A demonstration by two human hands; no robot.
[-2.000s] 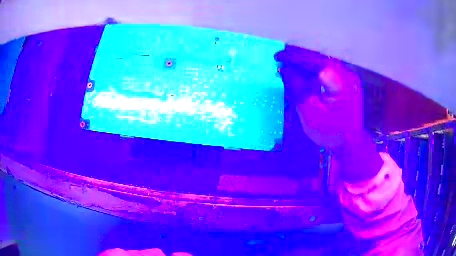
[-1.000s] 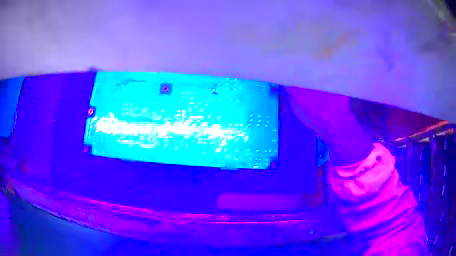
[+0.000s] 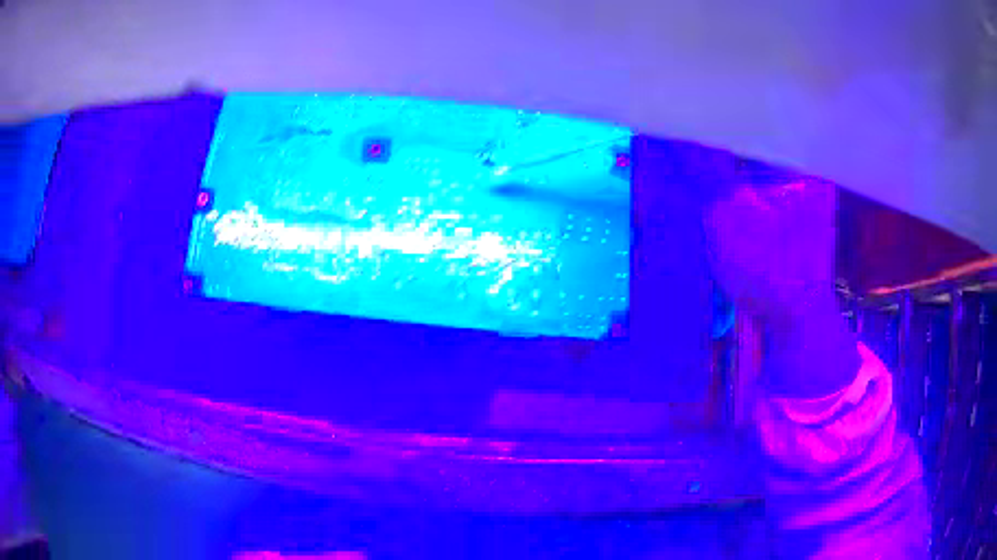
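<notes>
A printed circuit board glows cyan on the dark booth surface, with small ringed holes at its edges and near its top. My right hand is right of the board, its fingers dark and blurred. A thin stick like a touch-up brush reaches from the hand's side over the board's upper right part. A dark shadow streak lies below it. The tip's contact with the board cannot be told. A pink sliver at the bottom edge may be my left hand, cut off; its grip is hidden.
A pale hood overhangs the top and hides the back of the booth. The worn front edge curves below the board. A black slotted rack stands at the right. Part of another blue panel shows at the far left.
The thin stick and its shadow now show over the board. My right hand shows more below the hood than one second ago. The view has shifted, so the board sits higher.
</notes>
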